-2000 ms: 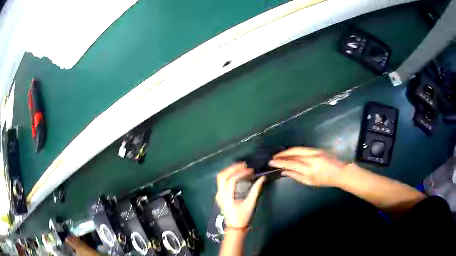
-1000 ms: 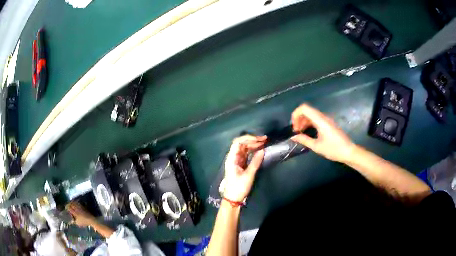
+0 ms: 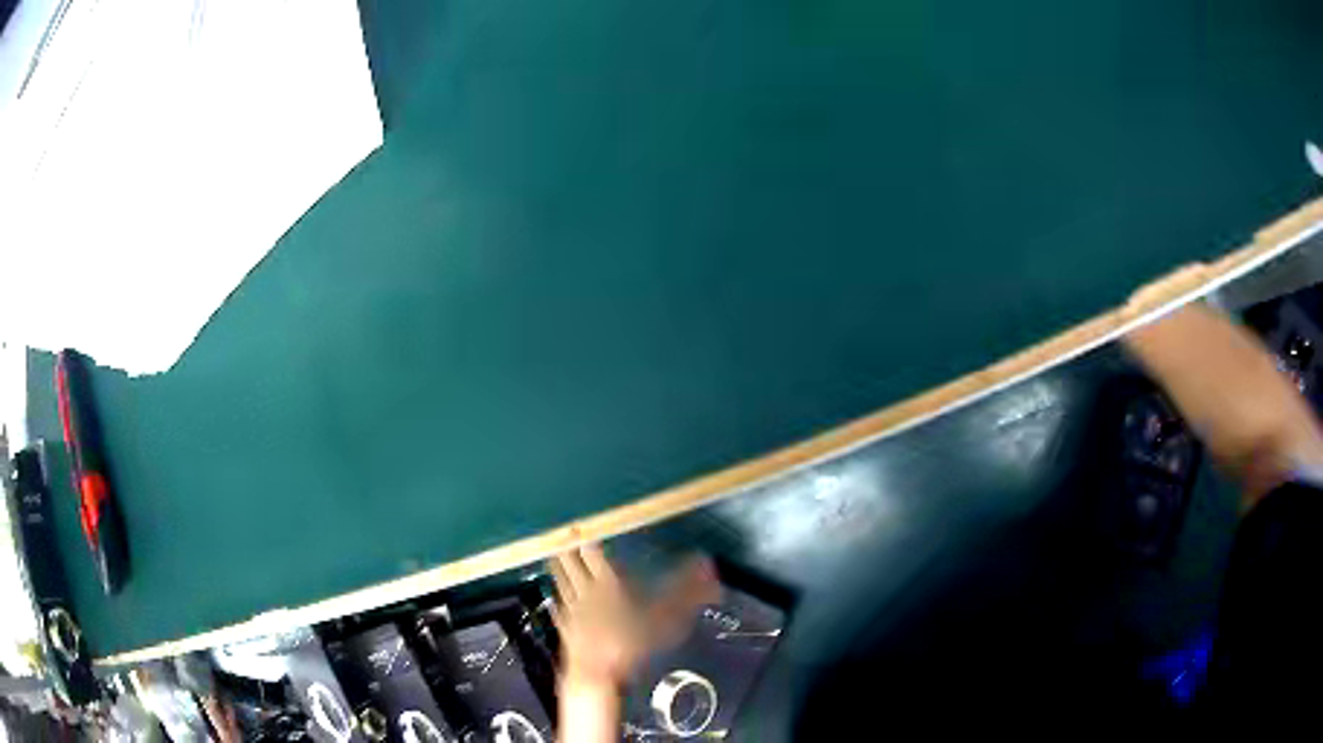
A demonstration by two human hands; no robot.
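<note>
A black retail box (image 3: 733, 646) with a white ring picture lies on the bench just below the shelf edge. My left hand (image 3: 617, 617) is blurred over its upper left part, fingers spread, gripping nothing that shows; whether it touches the box is unclear. My right forearm reaches up under the shelf edge at the right, and the shelf hides that hand. A dark tray (image 3: 1158, 457) lies on the bench beside that forearm.
The green-topped shelf (image 3: 726, 261) with a wood-coloured edge covers most of the view. A red and black knife (image 3: 92, 486), white paper (image 3: 189, 174) and a long black box (image 3: 44, 559) lie on it. Several ring-picture boxes (image 3: 486, 668) stand in a row left of my left hand.
The view has shifted, so the shelf hides more of the bench. My hands have moved apart; the right one has gone under the shelf. The dark part between them no longer shows there.
</note>
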